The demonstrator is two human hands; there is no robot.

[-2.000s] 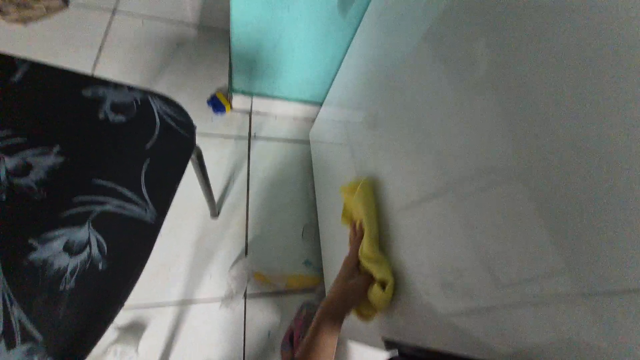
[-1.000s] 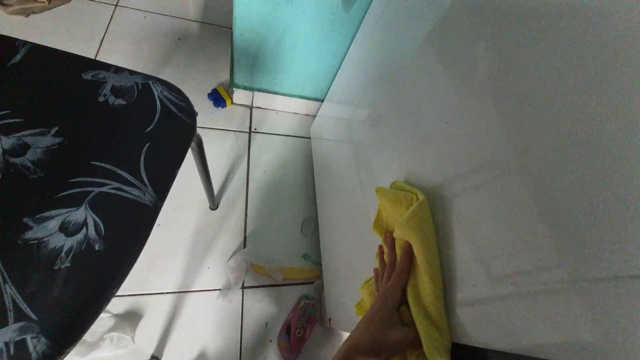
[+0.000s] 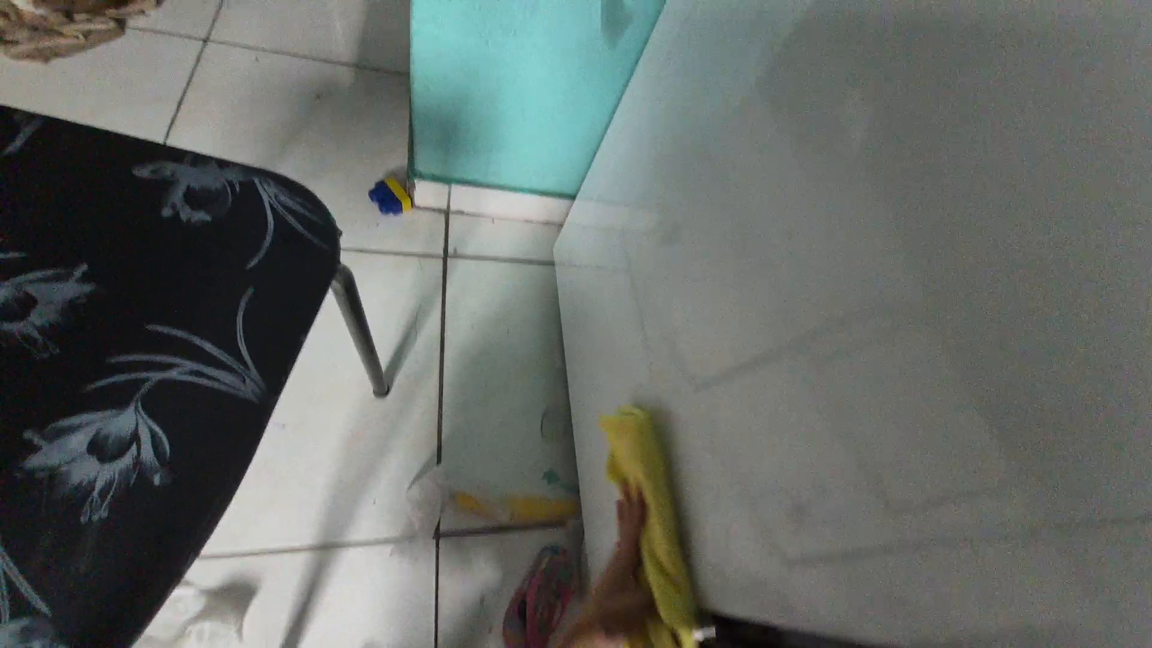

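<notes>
My left hand (image 3: 623, 585), blurred, reaches up from the bottom edge. It presses on a bunched yellow cloth (image 3: 661, 531), its fingers lying along the cloth's left side. The cloth lies lengthwise on a glossy white surface (image 3: 855, 360), near that surface's left edge. Faint lines and reflections show on the surface. Part of the palm is hard to make out against the cloth. My right hand is out of view.
A black chair seat with pale flowers (image 3: 135, 342) and a metal leg (image 3: 360, 333) stands left. A blue-and-yellow object (image 3: 390, 196) lies by the turquoise wall (image 3: 513, 90). A pink flip-flop (image 3: 540, 594) and clear plastic (image 3: 427, 499) lie on the tiled floor (image 3: 369, 468).
The hand and cloth moved right between the two earlier frames. Now they are lower and back nearer the surface's left edge, and the cloth looks narrower than one second ago.
</notes>
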